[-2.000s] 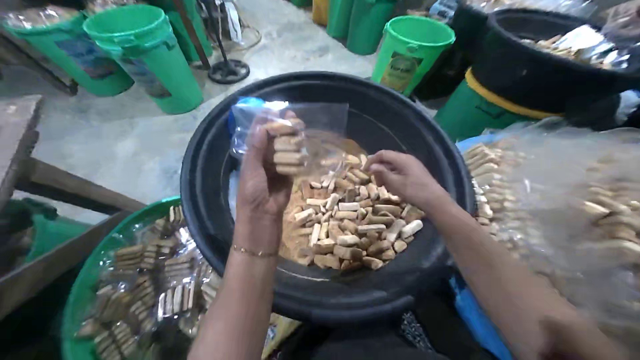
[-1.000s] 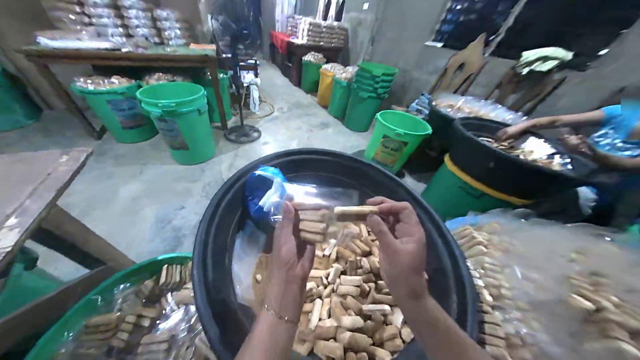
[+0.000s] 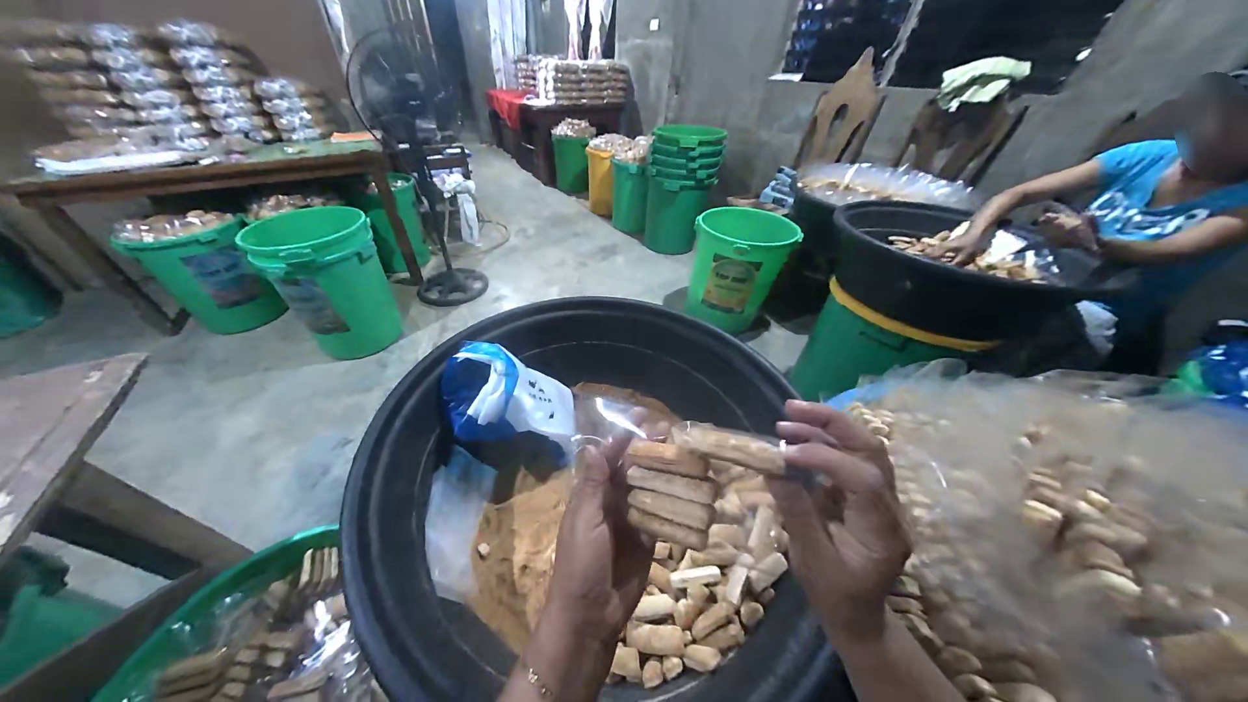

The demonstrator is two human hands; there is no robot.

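Observation:
Over a black round tub, my left hand holds a clear plastic packet of stacked biscuit sticks. My right hand pinches the packet's other end, where one more biscuit stick lies crosswise inside the film. Below both hands, loose biscuit pieces fill the tub's near right part. Brown powder covers the bottom left of them. A blue and white plastic pack rests at the tub's far left, above a clear plastic sheet.
A green tub of packed biscuits stands at lower left, beside a wooden bench. Large clear bags of biscuits lie at right. Beyond are green buckets, a standing fan and a person reaching into another black tub.
My right hand has left the loose biscuits, where it was two seconds ago, and now grips the packet's end. The view has tilted up to show more of the room.

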